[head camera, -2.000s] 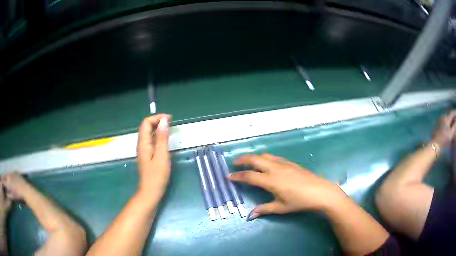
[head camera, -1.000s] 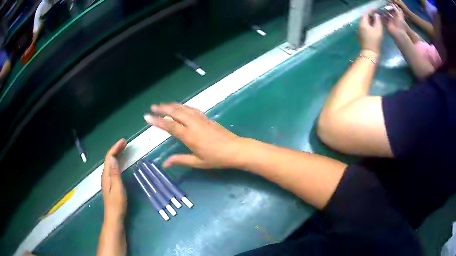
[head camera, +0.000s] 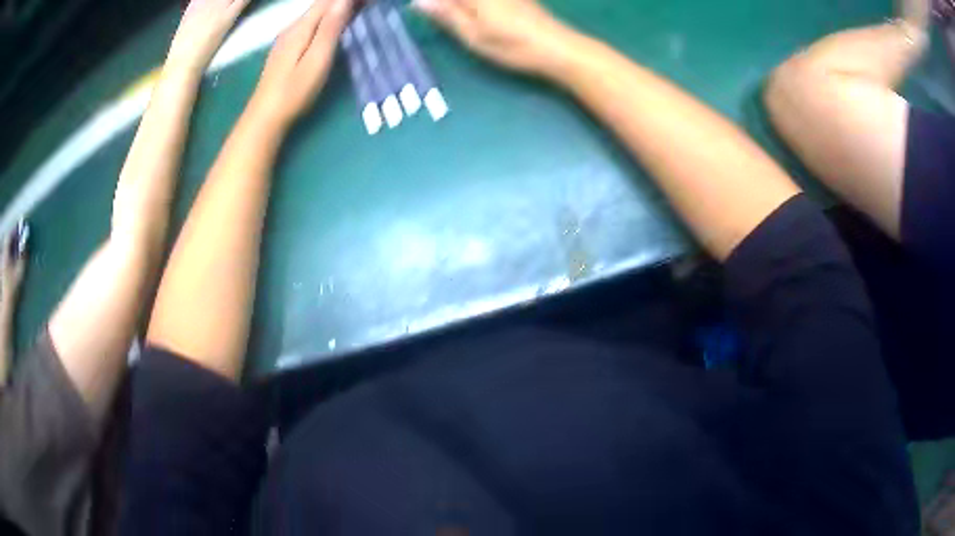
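Several dark blue-grey tube units (head camera: 383, 54) lie side by side on the green worktop at the top of the view, white end pieces (head camera: 392, 110) toward me. Their far ends are cut off by the top edge. My left hand (head camera: 301, 52) is just left of the tubes, its fingertips at the top edge near them. My right hand (head camera: 501, 29) is palm down to their right, its fingers partly cut off by the top edge. Whether either hand touches or grips a tube cannot be told.
The glossy worktop (head camera: 440, 220) has its near edge in front of my dark-clothed body. Another person's forearm (head camera: 147, 178) reaches along my left. A bent arm (head camera: 838, 89) is at the right. The pale rail (head camera: 63, 183) curves across the upper left.
The view has tilted down toward my body, so the tubes and hands now appear at the top. My right hand, earlier raised near the rail, is now low, right of the tubes.
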